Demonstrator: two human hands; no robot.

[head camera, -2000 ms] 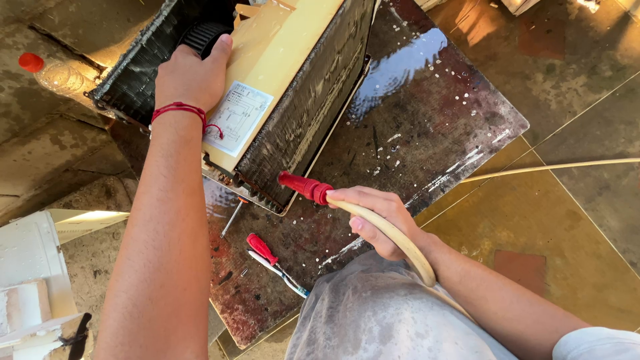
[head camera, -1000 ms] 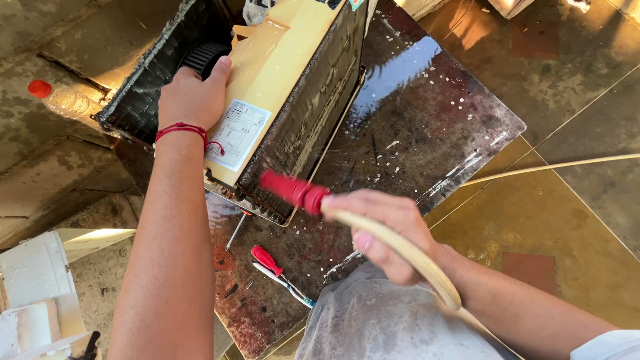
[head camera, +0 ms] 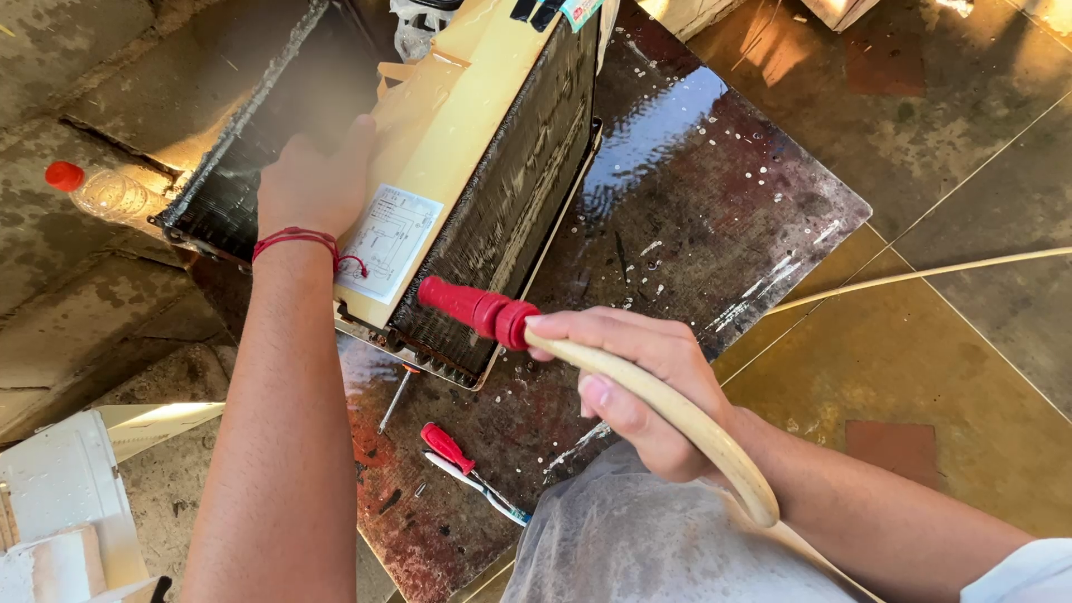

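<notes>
My right hand (head camera: 645,377) holds a cream hose (head camera: 662,394) just behind its red spray nozzle (head camera: 473,310). That nozzle points left over the near end of a dark finned coil (head camera: 511,201) on an air-conditioner unit. Beside the coil runs the unit's yellowish panel (head camera: 461,151), which bears a wiring-diagram label (head camera: 389,243). My left hand (head camera: 314,184), with a red string at the wrist, rests at the panel's left edge; a greyish blur covers its fingers and part of the cavity, so its grip is unclear. A second finned coil (head camera: 243,167) stands to the left.
The unit stands on a wet, stained board (head camera: 670,193). Near its front lie a red-handled screwdriver (head camera: 448,448), a white toothbrush-like tool (head camera: 469,481) and a metal shaft (head camera: 395,402). A clear bottle (head camera: 117,194) is at left, white plastic parts (head camera: 67,486) lower left, more hose (head camera: 921,272) at right.
The black fan wheel seen under my left hand earlier is now lost in blur. The nozzle, earlier low by the coil's near corner, is now higher, over the coil's end.
</notes>
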